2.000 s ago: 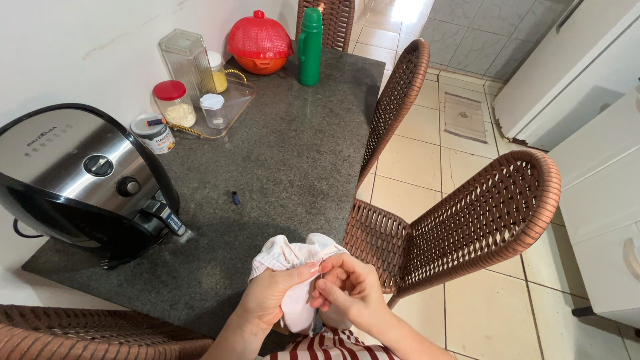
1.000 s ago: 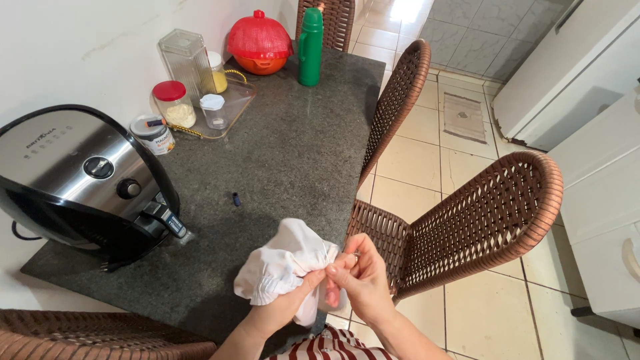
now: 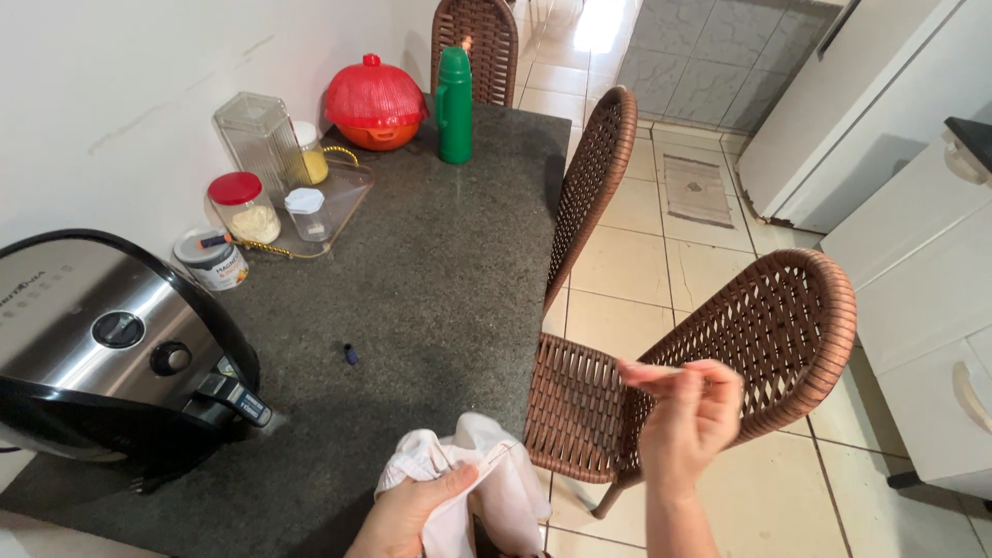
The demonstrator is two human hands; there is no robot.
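My left hand point(image 3: 422, 504) grips a bunched white cloth point(image 3: 508, 496) at the near edge of the dark stone table point(image 3: 434, 287), its thumb pressed on top of the folds. A thin dark line, perhaps a thread or needle, shows on the cloth beside that thumb. Away to the right, over the woven chair, my right hand point(image 3: 686, 411) is raised with thumb and fingertips pinched together. It is blurred, and whether something fine is between the fingertips cannot be told. A small dark blue cap point(image 3: 350, 354) lies on the table.
An air fryer point(image 3: 116, 349) stands at the left. Jars, a lidded can point(image 3: 213, 260) and a clear tray point(image 3: 341, 209) are by the wall, with a red-domed container point(image 3: 376, 105) and green thermos point(image 3: 455, 108) farther back. Woven chairs point(image 3: 759, 333) line the right side.
My right hand has moved away from the cloth, up and to the right; it was close beside my left hand before. My left hand has kept its hold on the cloth.
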